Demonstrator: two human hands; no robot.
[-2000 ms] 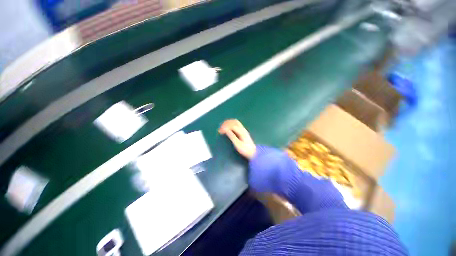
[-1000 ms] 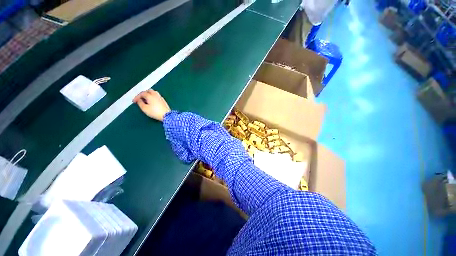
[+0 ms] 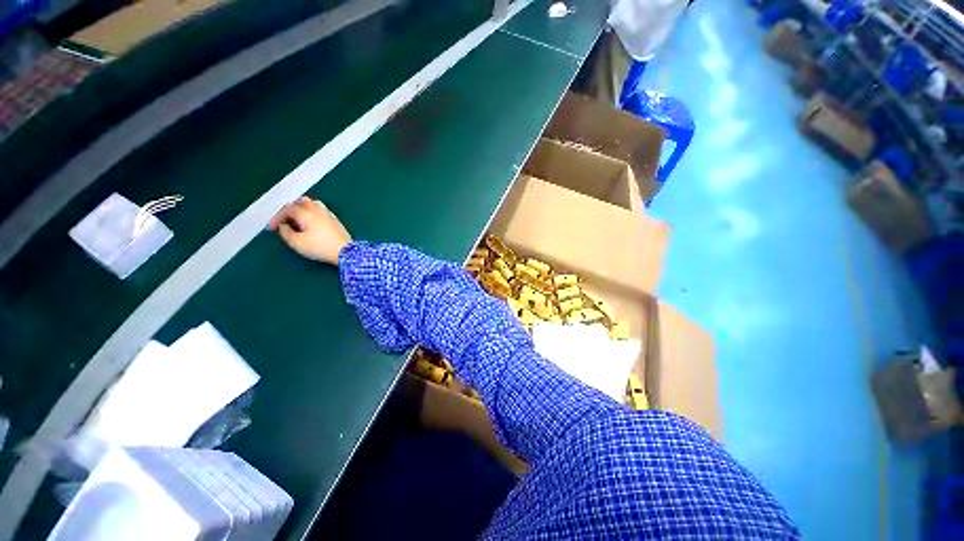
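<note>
My right hand (image 3: 312, 230) rests at the pale rail with its fingers loosely curled, a small gap between thumb and fingers, and nothing visible in it. My left hand is not in view. A stack of rounded white trays or lids (image 3: 159, 505) stands at the lower left, cut off by the bottom edge. Flat thin white sleeves (image 3: 196, 375) lie just beyond it, with crinkled clear bag edges around them. A small white box (image 3: 122, 235) with a loop hanging out lies across the rail.
The pale rail (image 3: 217, 254) divides the green bench. An open brown carton (image 3: 576, 238) beside me holds yellow-gold pieces (image 3: 529, 287) and a white sheet (image 3: 592, 357). Another carton (image 3: 587, 169) and a blue stool (image 3: 666, 116) stand beyond. A small white item (image 3: 558, 11) lies at the bench's far end.
Since two seconds ago, the view has swung right and my right hand has gone to the rail. In the last second, the looped box has shifted left and down in view; my hand has barely moved.
</note>
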